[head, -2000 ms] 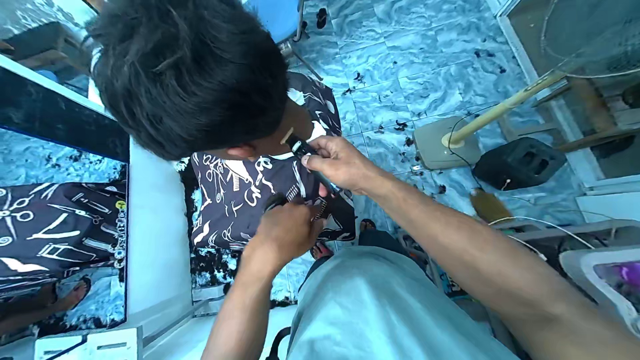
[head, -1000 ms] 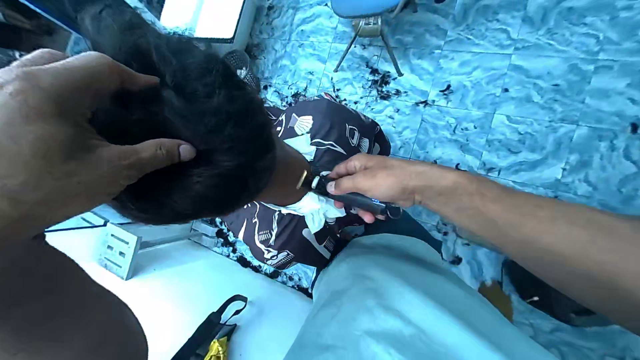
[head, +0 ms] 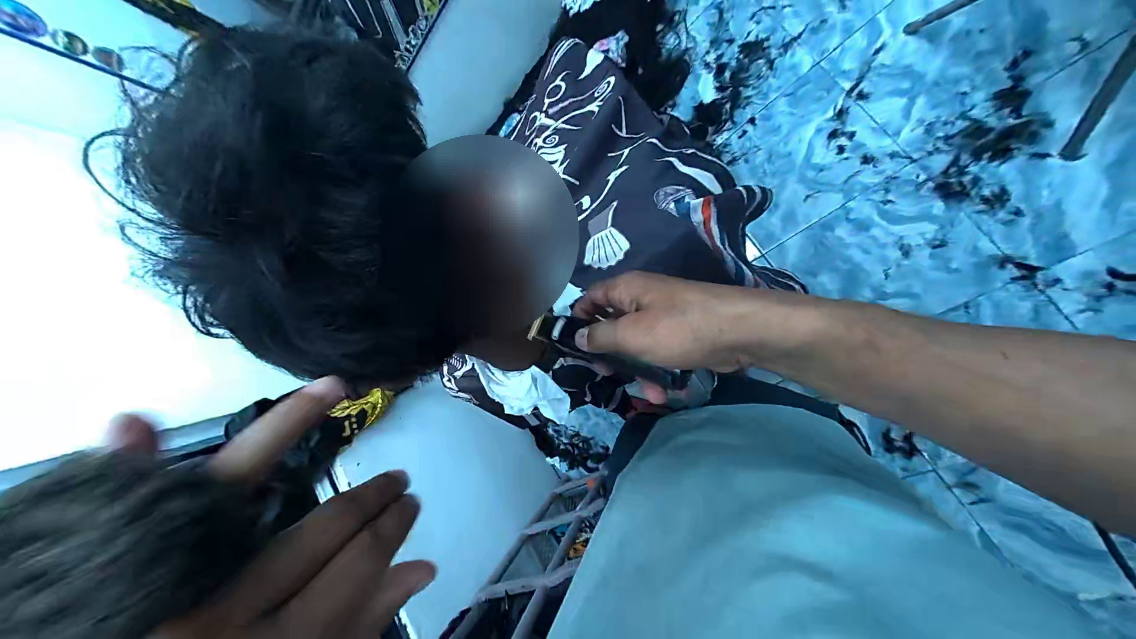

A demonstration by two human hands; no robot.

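My right hand is closed around a black hair clipper, whose gold-coloured blade is at the side of a seated person's neck, below the head of dark hair. A dark barber cape printed with white tools and combs covers that person, and crumpled white paper or cloth lies at the neckline. At lower left my left hand is spread and blurred, with its fingers apart and nothing seen in it. One fingertip is close to the underside of the hair; whether it touches cannot be told.
Blue marbled floor tiles carry scattered clumps of cut hair. Chair or stool legs stand at the upper right. A metal rack is beside my clothing at the bottom. A black and yellow wrapper lies on the left.
My left hand has come off the top of the person's hair and hangs lower, fingers spread. The clipper stays in my right hand near the neck. The view has shifted.
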